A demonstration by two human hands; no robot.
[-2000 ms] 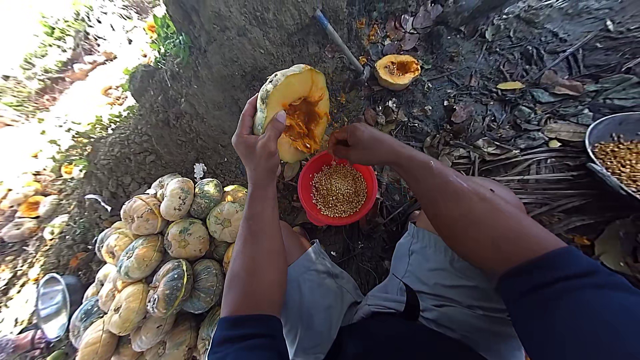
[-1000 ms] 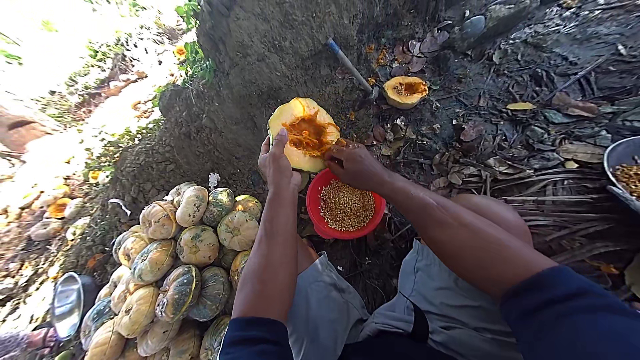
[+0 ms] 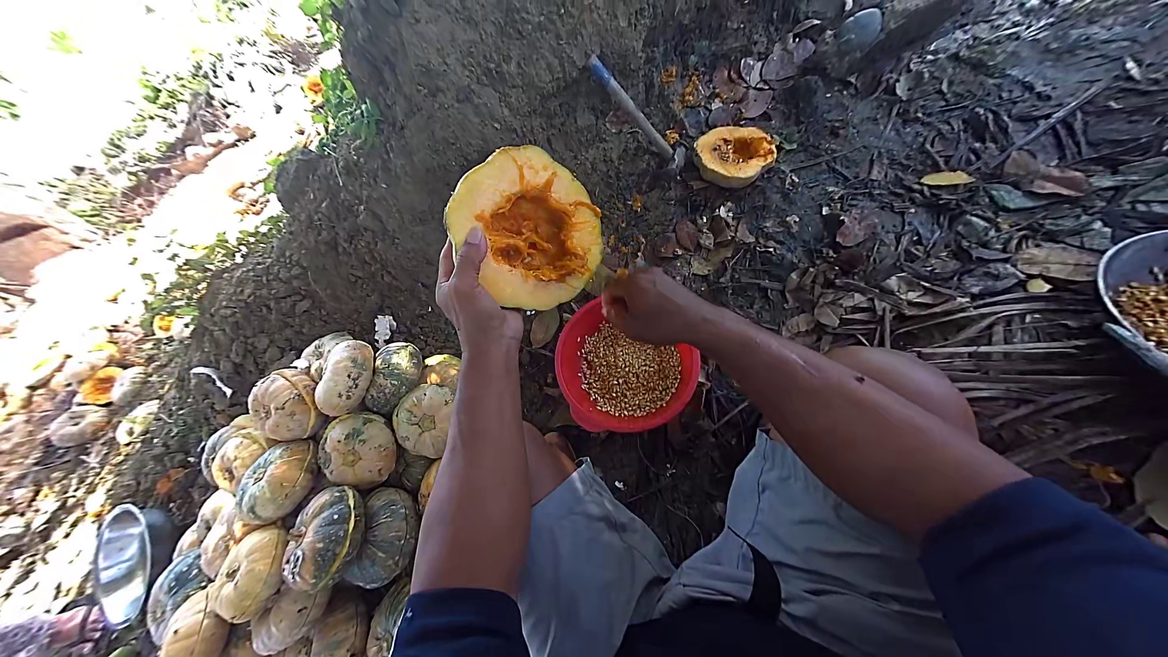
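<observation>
My left hand (image 3: 476,297) grips a halved pumpkin (image 3: 532,233) by its left edge, its cut face with stringy orange pulp turned up toward me. Just right of it, my right hand (image 3: 650,306) is curled above the rim of a red plastic bowl (image 3: 572,370); its fingertips are hard to make out, and whether it holds something cannot be told. Pumpkin seeds (image 3: 630,372) fill the lower part of the bowl, which sits on the ground in front of my knees.
Whole pumpkins (image 3: 358,450) are piled at lower left, beside a metal basin (image 3: 123,566) and a person's hand (image 3: 80,628). A second pumpkin half (image 3: 735,155) lies on the soil near a blue-ended tool handle (image 3: 631,107). At right stands a metal bowl (image 3: 1109,274) of seeds.
The pumpkin half's cut face, tilted sideways two seconds ago, now faces up toward me. My right hand has come away from the pulp toward the red bowl.
</observation>
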